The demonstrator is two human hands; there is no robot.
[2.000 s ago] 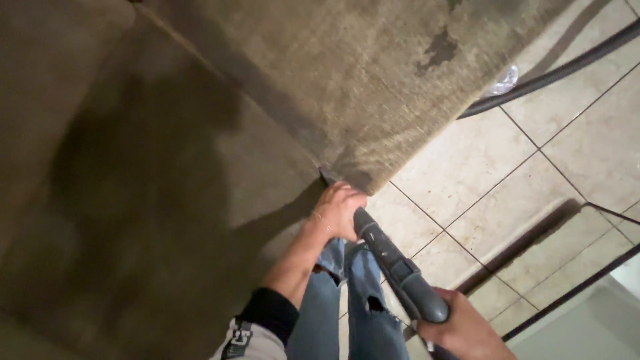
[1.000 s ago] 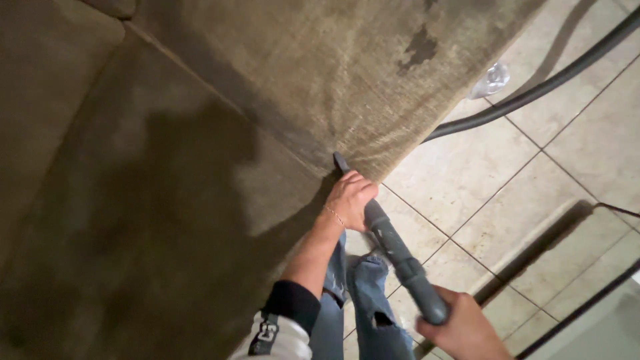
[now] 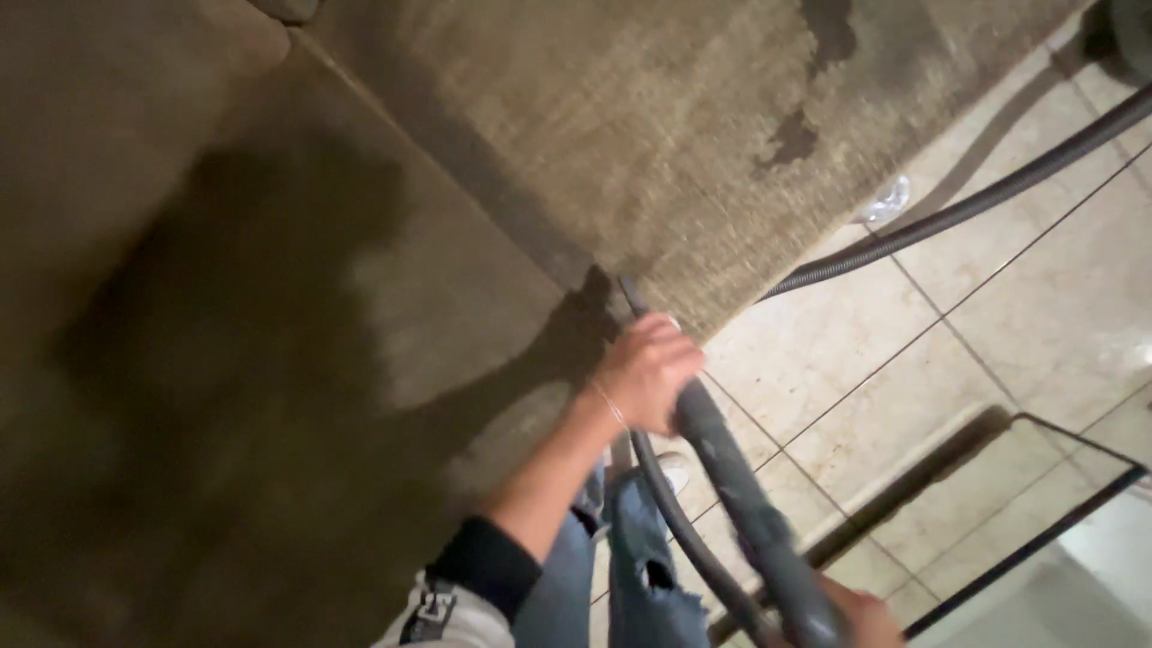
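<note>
My left hand (image 3: 650, 371) is wrapped round the front part of a dark grey vacuum wand (image 3: 742, 486), just behind its narrow nozzle (image 3: 632, 295). The nozzle tip rests at the seam between two parts of a brown fabric sofa (image 3: 720, 171), near the corner of the lighter cushion. Lower right, my right hand (image 3: 859, 612) grips the rear end of the wand, partly hidden behind it and cut by the frame edge. Darker patches mark the lighter cushion.
A ribbed grey hose (image 3: 954, 216) crosses the tiled floor (image 3: 873, 333) at right, and a hose also runs beside my legs. Clear plastic (image 3: 886, 200) lies by the sofa edge. A black-framed glass surface (image 3: 1035, 540) stands at lower right.
Both hands keep their hold on the wand. A length of hose now shows beside my legs, below the wand, where the earlier frames did not show it.
</note>
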